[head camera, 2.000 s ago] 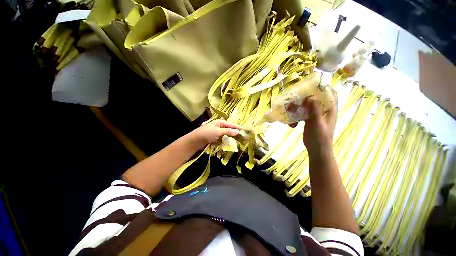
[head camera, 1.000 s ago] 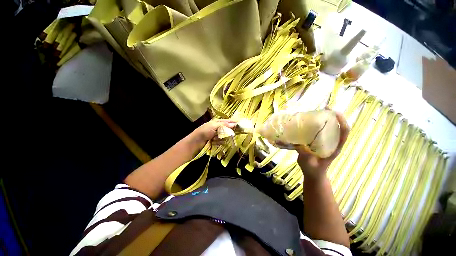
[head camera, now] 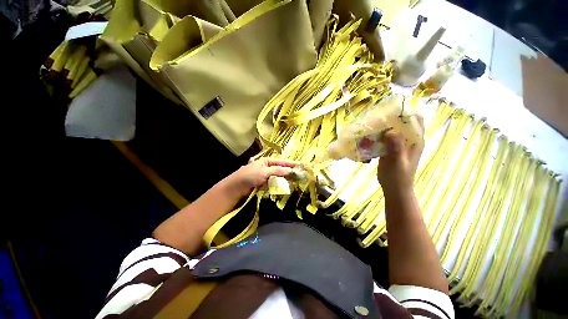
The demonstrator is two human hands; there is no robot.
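Observation:
My right hand (head camera: pixel 402 156) holds a cloudy cream-yellow glue bottle (head camera: pixel 377 131) on its side, with its narrow end pointing left toward my left hand. My left hand (head camera: pixel 265 174) pinches the end of a yellow strap (head camera: pixel 233 233), which hangs in a loop below it. A pale piece shows at my left fingers. The bottle's tip is close to the strap end; whether they touch I cannot tell. A tangled heap of yellow straps (head camera: pixel 311 106) lies just beyond my hands.
Yellow straps (head camera: pixel 492 205) lie side by side at right on the white table (head camera: pixel 479 103). Khaki bag bodies (head camera: pixel 249 75) stand at upper left. A white nozzle bottle (head camera: pixel 414 65), a black lump (head camera: pixel 473 67) and brown cardboard (head camera: pixel 545 90) are at upper right.
Since one second ago, my right hand has turned the glue bottle, so its side now shows instead of its base. My left hand still holds the strap in nearly the same place.

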